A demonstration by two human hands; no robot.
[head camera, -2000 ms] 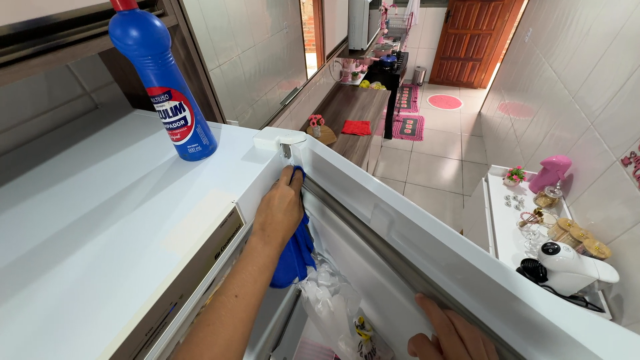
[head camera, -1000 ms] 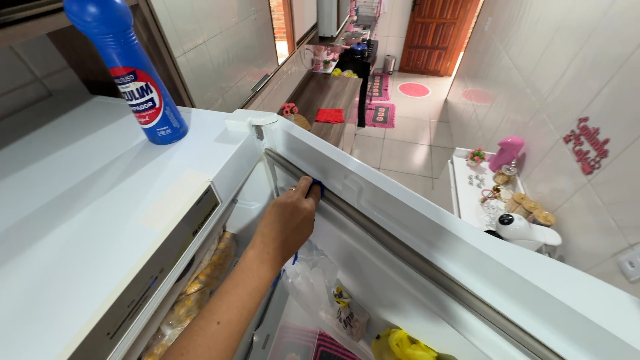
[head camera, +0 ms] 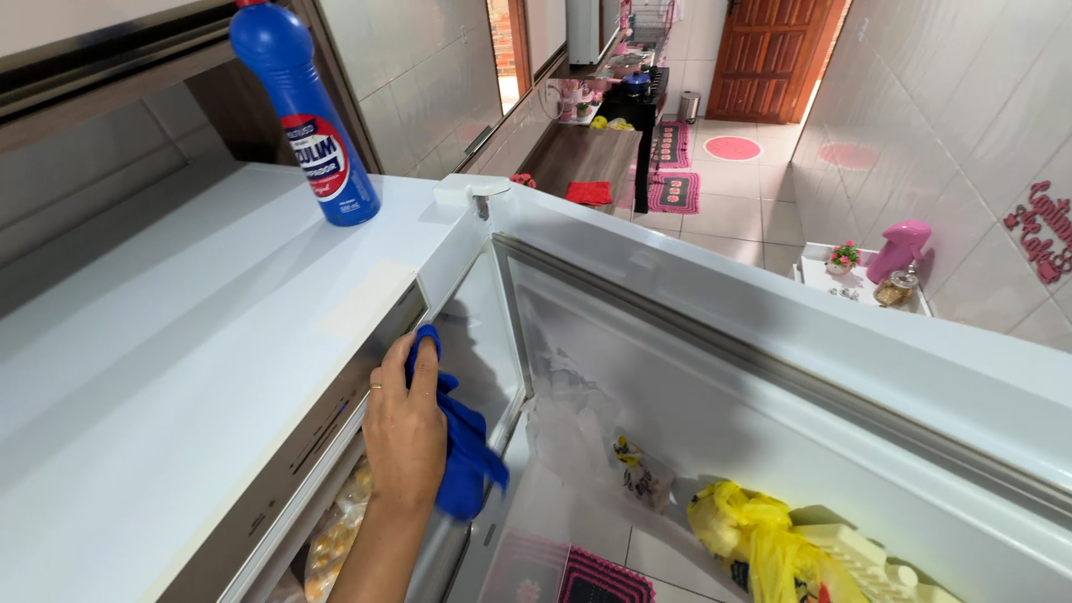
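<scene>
My left hand grips a blue cloth between thumb and fingers, at the front edge of the fridge top by the control panel. The cloth hangs down from my fingers into the gap beside the open fridge door. A grey gasket runs around the door's inner side. A blue plastic bottle of cleaner with a red cap stands on the fridge top, behind my hand. My right hand is not in view.
A white hinge cover sits at the fridge's back corner. A yellow plastic bag and clear bags lie in the door shelves. Bagged food shows inside the fridge. Beyond the door are a wooden counter and a small white table.
My left hand has moved from the door's gasket near the hinge to the edge by the control panel, with the blue cloth. My right hand, on the door two seconds ago, has left the view.
</scene>
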